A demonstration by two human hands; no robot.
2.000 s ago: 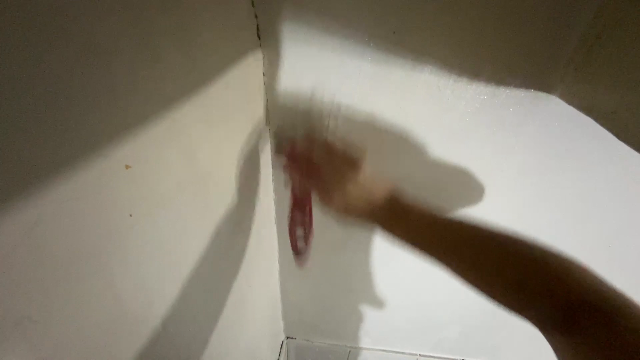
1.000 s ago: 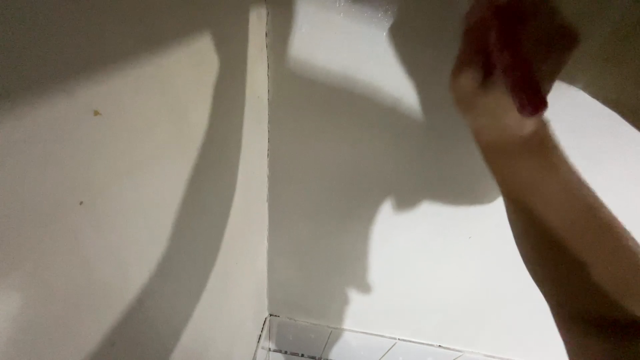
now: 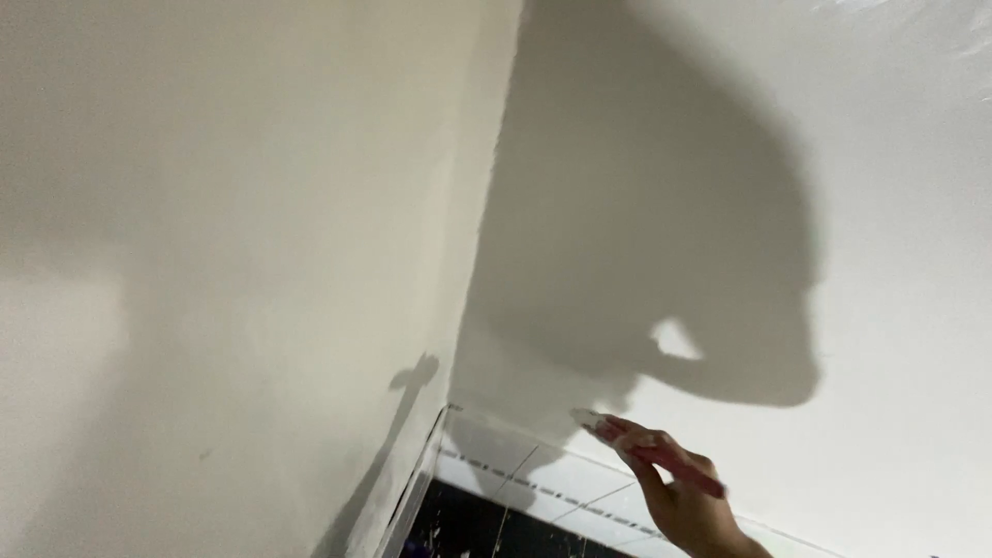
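Note:
My right hand (image 3: 686,496) grips a paintbrush with a red handle (image 3: 678,465) at the lower right of the head view. White paint covers the brush's bristles (image 3: 589,419), which point up and left, close to the foot of the white wall (image 3: 891,403) above the tile border. Whether the bristle tips touch the wall cannot be told. Some whitish smears show on the fingers. A large shadow lies over the wall above the hand. My left hand is out of view.
A cream wall (image 3: 271,232) meets the white wall at a vertical corner. Below run white tiles with a dashed dark line (image 3: 573,457), then black tiles (image 3: 465,515) with pale splashes. A ledge edge (image 3: 411,504) runs down from the corner at the left.
My right hand has gone from high on the white wall down to the tile border, with the red-handled brush still in it. The view has tilted lower, showing more tiles.

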